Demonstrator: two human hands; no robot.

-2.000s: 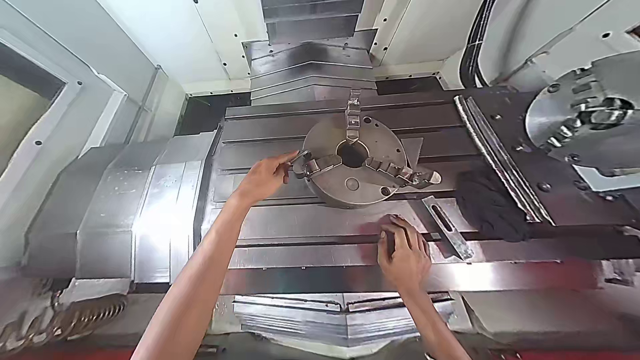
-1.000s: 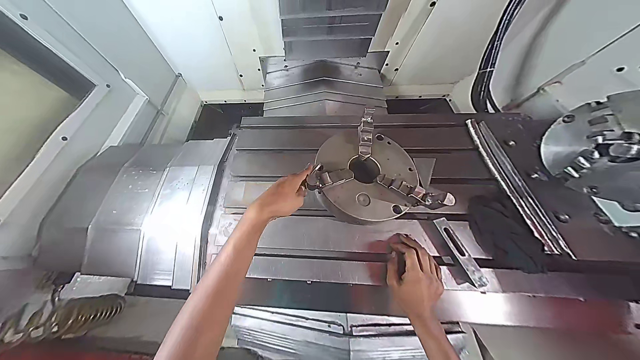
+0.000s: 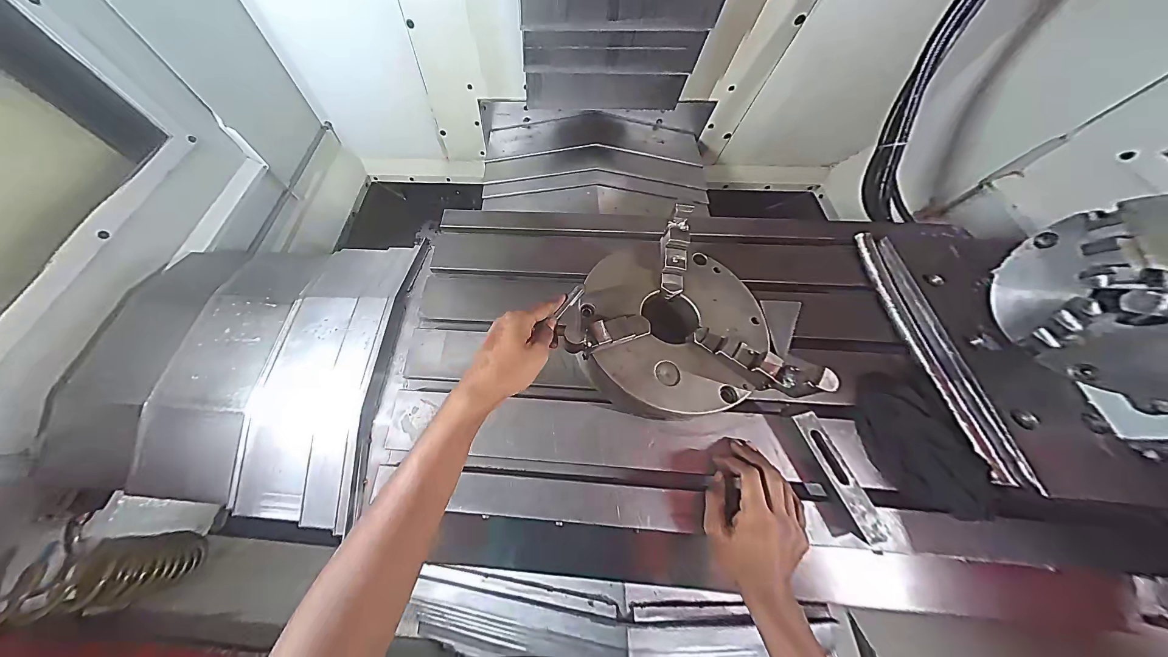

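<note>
A round three-jaw chuck (image 3: pixel 666 372) lies face up on the slotted steel machine table (image 3: pixel 547 438), its jaws reaching past the rim. At its left side, my left hand (image 3: pixel 513 354) grips a small metal tool (image 3: pixel 570 301), whose kind I cannot tell, beside the left jaw. The hand covers most of that tool. My right hand (image 3: pixel 756 511) rests, fingers curled, near the table's front edge, below the chuck; whether something is under the fingers is hidden. A slotted metal clamp strap (image 3: pixel 841 479) lies to the right of that hand.
A dark cloth (image 3: pixel 917 447) lies right of the strap, beside long metal strips (image 3: pixel 949 365). A second jawed chuck (image 3: pixel 1077 301) stands at the far right. Stepped metal way covers (image 3: pixel 274 383) flank the table on the left. A coiled hose (image 3: pixel 137 570) is at lower left.
The left hand stays at the chuck's left side, and the small metal tool now shows above its fingers. The right hand stays near the table's front edge.
</note>
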